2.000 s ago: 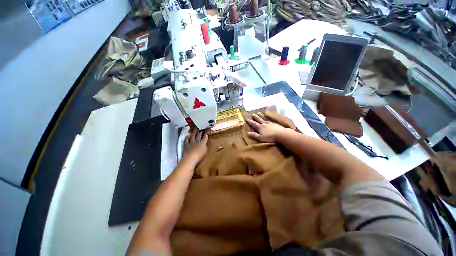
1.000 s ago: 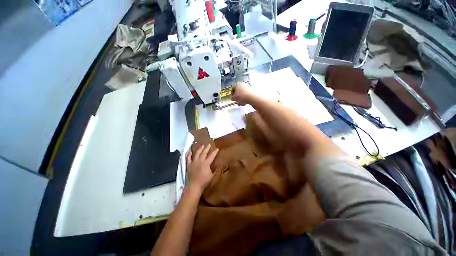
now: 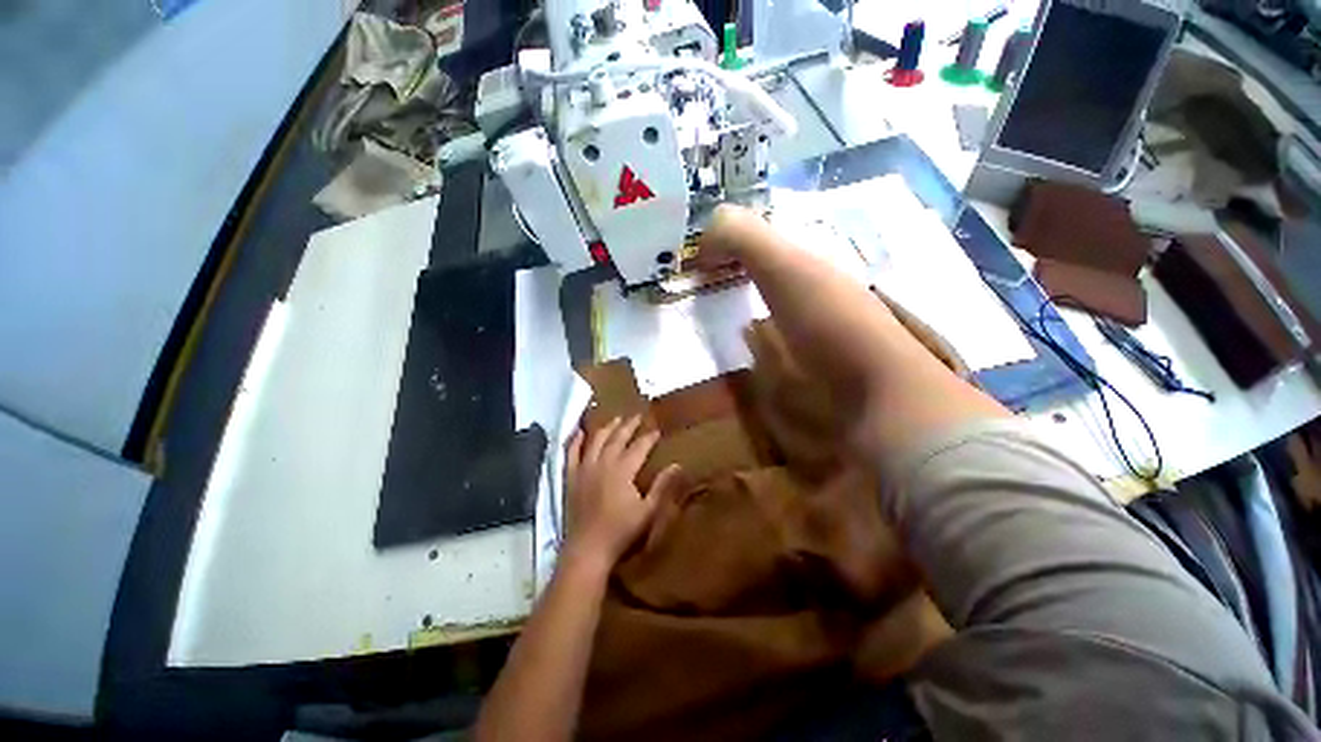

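Observation:
The brown panel (image 3: 724, 536) lies bunched over the table's front edge, its far edge pulled back from the needle area. My left hand (image 3: 614, 486) lies flat on the panel's left part, fingers spread. My right hand (image 3: 735, 239) is at the yellow clamp (image 3: 693, 258) under the head of the white sewing machine (image 3: 626, 160); its fingers are partly hidden and I cannot tell whether they grip it. The white sheet (image 3: 674, 331) lies bare under the clamp and extends to the right. A darker brown strip shows along the panel's far edge.
Small brown pieces (image 3: 1084, 247) and a second brown stack (image 3: 1231, 305) lie at the right, near the control screen (image 3: 1089, 84). A looped black cable (image 3: 1101, 380) lies before them. A black mat (image 3: 456, 406) is left. Thread cones (image 3: 908, 55) stand behind.
The panel has been drawn back from the machine toward me. My right hand has moved from the panel to the clamp area. My left hand has moved back with the cloth. The view has shifted.

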